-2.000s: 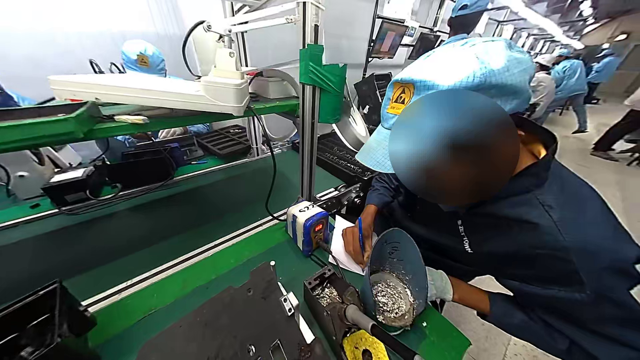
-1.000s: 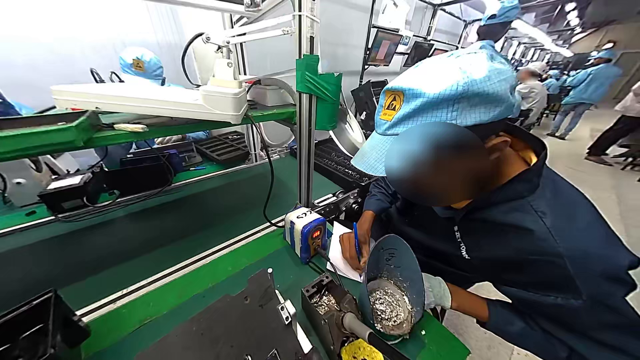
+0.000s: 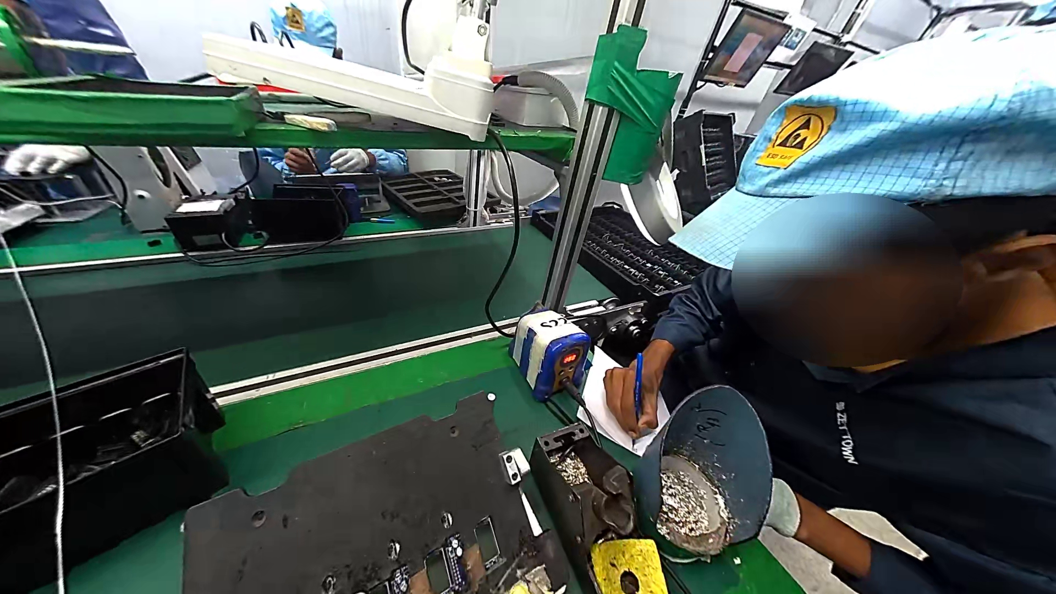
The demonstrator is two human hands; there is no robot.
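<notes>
Neither of my hands shows in the head view. At the right a person in a blue checked cap [image 3: 874, 115] leans over the bench, one hand on a blue pen [image 3: 638, 384] against white paper [image 3: 601, 404]. Their other hand, in a light glove [image 3: 782, 509], is at a dark round container [image 3: 730, 437] with silvery scraps [image 3: 689, 503] inside. To its left stand a soldering iron holder [image 3: 582, 491] with a yellow sponge [image 3: 629, 568] and a blue and white soldering station [image 3: 551, 355] with a lit display. A black plate [image 3: 363, 503] with small circuit boards [image 3: 441, 569] lies on the green bench.
A black bin [image 3: 107, 462] with dark parts is at the left. An upright metal post [image 3: 587, 181] with green tape rises behind the soldering station. A green-edged shelf [image 3: 124, 111] holds a white lamp arm [image 3: 346, 74]. Behind it are another person's hands [image 3: 326, 161] and a black tray [image 3: 437, 194].
The view has moved closer to the bench. The person at the right still has the pen at the paper; gloved hands at the back left now show more clearly.
</notes>
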